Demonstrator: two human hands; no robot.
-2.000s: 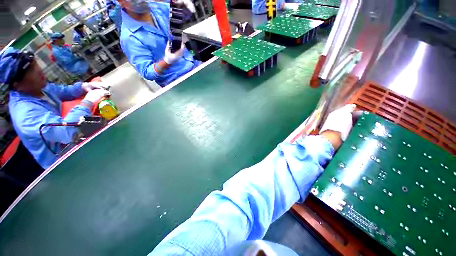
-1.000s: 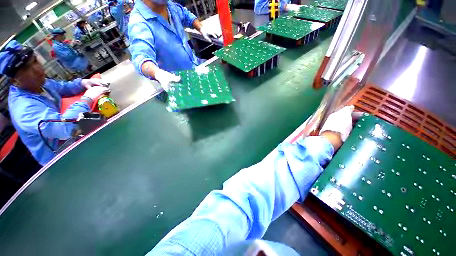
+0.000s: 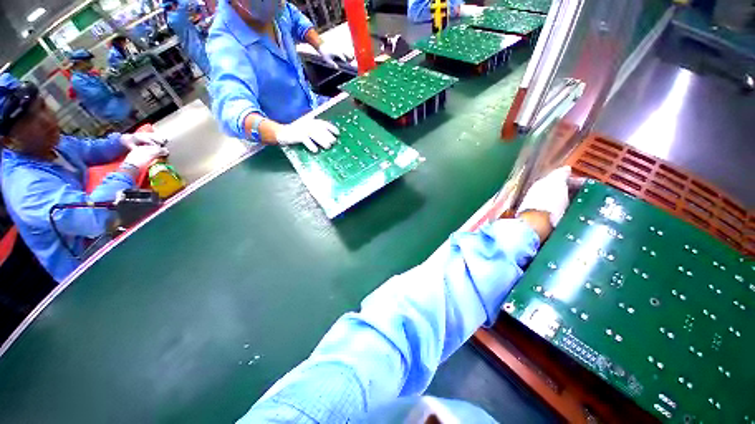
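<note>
A large green printed circuit board with white and silver spots lies at the right, over an orange-brown slotted tray. Its right and near parts are cut off by the picture's edge. My left hand, in a white glove, is at the board's far left corner and holds its edge; the fingers are partly hidden. My left sleeve is light blue. My right hand is not in view.
A wide green conveyor belt runs at the left, with several boards at its far end. A coworker's gloved hand is on a tilted board. A clear guard stands beside the tray.
The coworker has brought a board over the belt, then moved it a little nearer and turned it. My left hand stays at the near board's corner; the view has shifted slightly.
</note>
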